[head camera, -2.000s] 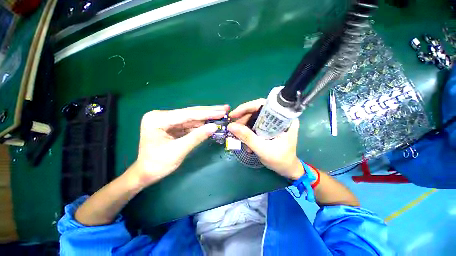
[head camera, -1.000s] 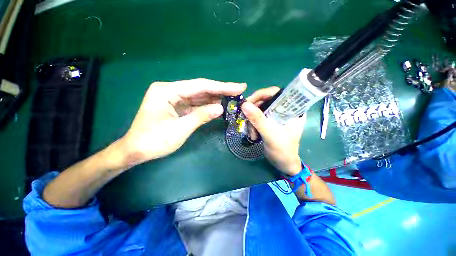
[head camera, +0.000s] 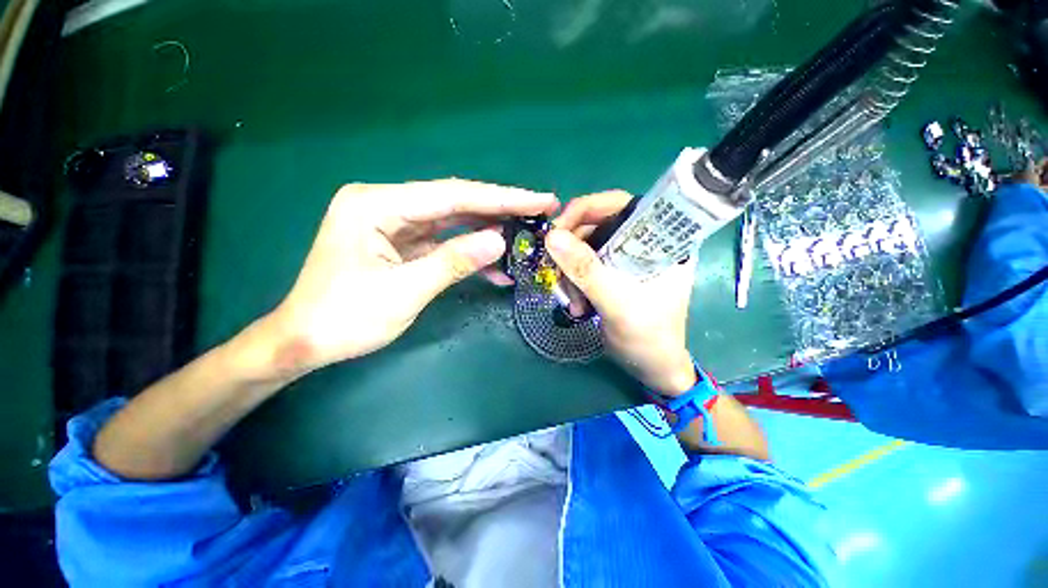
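Note:
My left hand (head camera: 385, 270) pinches a small dark round module (head camera: 526, 245) with silver and yellow spots between thumb and fingers. My right hand (head camera: 632, 310) holds the electric screwdriver (head camera: 669, 218), with a white labelled body and a black grip, in its palm; its thumb and forefinger also touch the module's right side. The screwdriver's bit is hidden by the hand. A round dotted screw dish (head camera: 552, 330) lies on the green mat just below the module, partly covered by the right hand.
A black compartment tray (head camera: 121, 276) at left holds a shiny module (head camera: 149, 169). A clear blister tray (head camera: 856, 247) lies at right beside a thin pale stick (head camera: 746, 258). Loose silver-black parts (head camera: 963, 155) lie far right, near another person's blue sleeve (head camera: 1000, 322). A coiled spring (head camera: 908, 63) and black cable (head camera: 804, 92) rise above the screwdriver.
Since two seconds ago the view has shifted, and the module has turned to show its round face. In the last second the hands have barely moved; both keep their hold.

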